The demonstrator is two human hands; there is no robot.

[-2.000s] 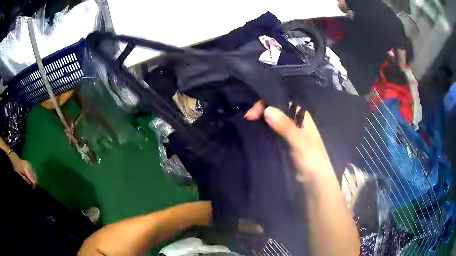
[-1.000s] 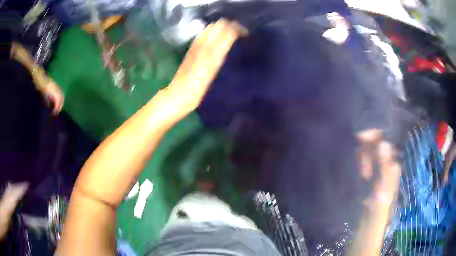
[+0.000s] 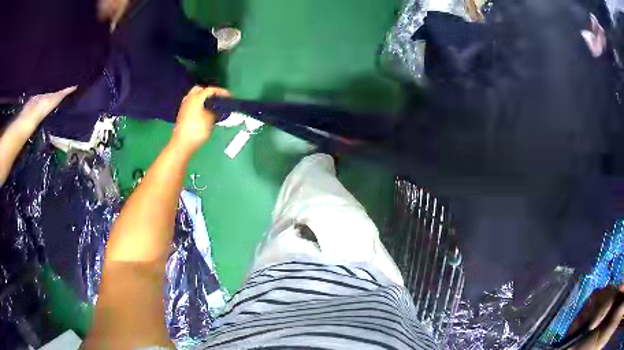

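Note:
My left hand [image 3: 194, 117] is left of centre, shut on the edge of a dark garment [image 3: 301, 117]. The cloth stretches as a narrow dark band from my fingers to the right, above my legs, and joins a large dark mass of cloth [image 3: 506, 143] at the right. That part is blurred. My right hand [image 3: 602, 318] shows dim and cut off at the lower right edge, beside a thin black part that may be a hanger. Its grip is unclear.
Another person's forearm [image 3: 31, 123] reaches in from the left. Bagged garments [image 3: 188, 287] with hooks lie at the lower left. Wire basket bars [image 3: 427, 253] stand right of my legs, with blue plastic [image 3: 612, 256] beyond. White tags [image 3: 238, 143] lie on the green floor [image 3: 308, 48].
The view has turned down and left. My left hand now draws a narrow stretch of dark cloth leftward. My right hand has shifted to the lower right edge of the picture.

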